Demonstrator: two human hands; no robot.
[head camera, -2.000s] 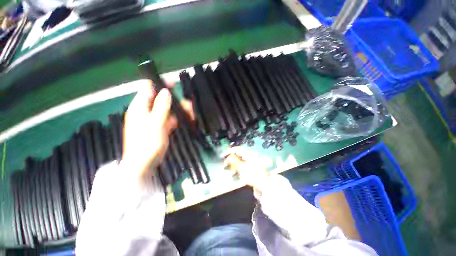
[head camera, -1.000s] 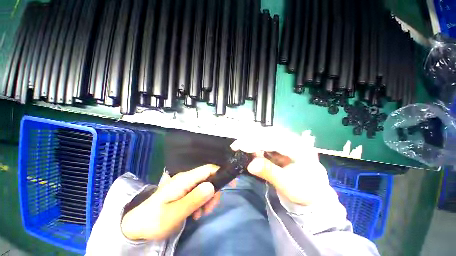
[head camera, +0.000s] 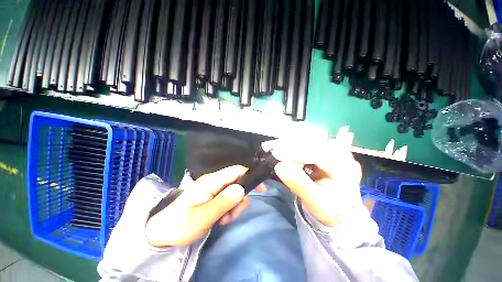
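My left hand (head camera: 201, 206) is closed around a black tube (head camera: 257, 175) over my lap. The tube's end points up and right, toward my right hand. My right hand (head camera: 319, 173) has its thumb and fingers at that end; whether they hold a small part there cannot be told. Black tubes (head camera: 192, 49) lie side by side on the green bench in a left group, and more tubes (head camera: 380, 41) lie in a right group. Small black end parts (head camera: 410, 114) lie in a loose pile below the right group.
A clear plastic bag (head camera: 468, 135) with black parts lies at the bench's right edge, a darker bag (head camera: 491, 58) behind it. Blue crates stand below the bench at left (head camera: 109, 187) and right (head camera: 393, 220). Torn whitish strips (head camera: 220, 114) line the bench's front edge.
The tube has come from above the bench to over my lap. Since the middle frame, my right fingers have closed in over the tube's end. The view has tilted down.
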